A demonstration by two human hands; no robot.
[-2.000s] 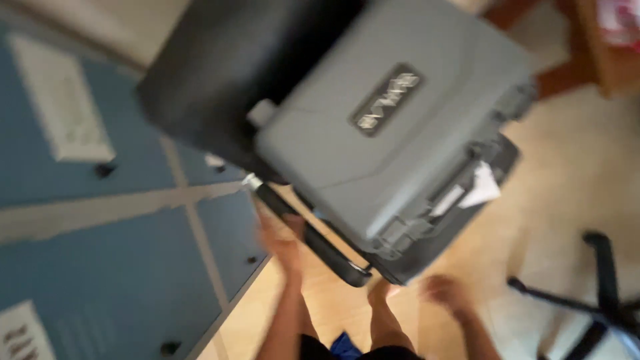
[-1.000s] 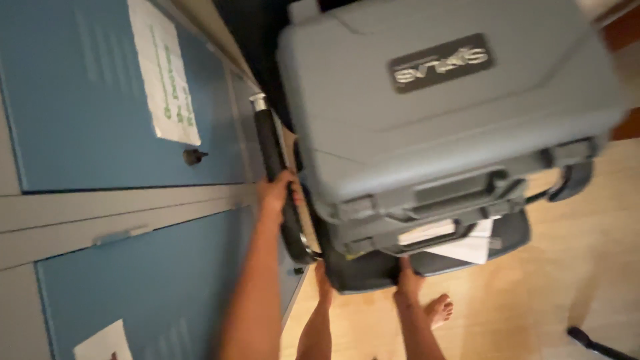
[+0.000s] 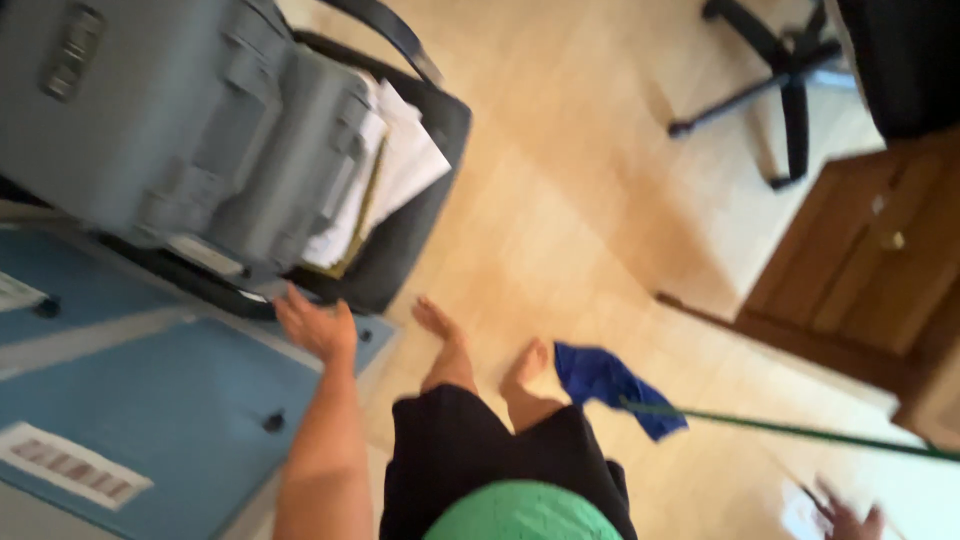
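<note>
My left hand [image 3: 319, 319] is at the near corner of a dark chair, its fingers spread beside the curved black armrest [image 3: 187, 281]; whether it touches the chair is not clear. On the chair's seat [image 3: 420, 225] lie a large grey hard plastic case [image 3: 97, 112], a second grey case [image 3: 300, 142] and a pile of papers [image 3: 409, 157]. At the bottom right edge is my right hand [image 3: 851, 517], blurred and partly cut off, close to the end of a thin stick; whether it grips anything cannot be told.
Blue lockers [image 3: 172, 405] with black knobs stand at the left. A blue cloth [image 3: 615, 382] on a green pole [image 3: 795, 430] lies over the wooden floor near my feet. At the right are a wooden cabinet [image 3: 840, 270] and an office chair's base [image 3: 787, 75].
My left hand has come off the armrest it was on, and my right hand has left the seat's front edge for the far right. The view has turned strongly.
</note>
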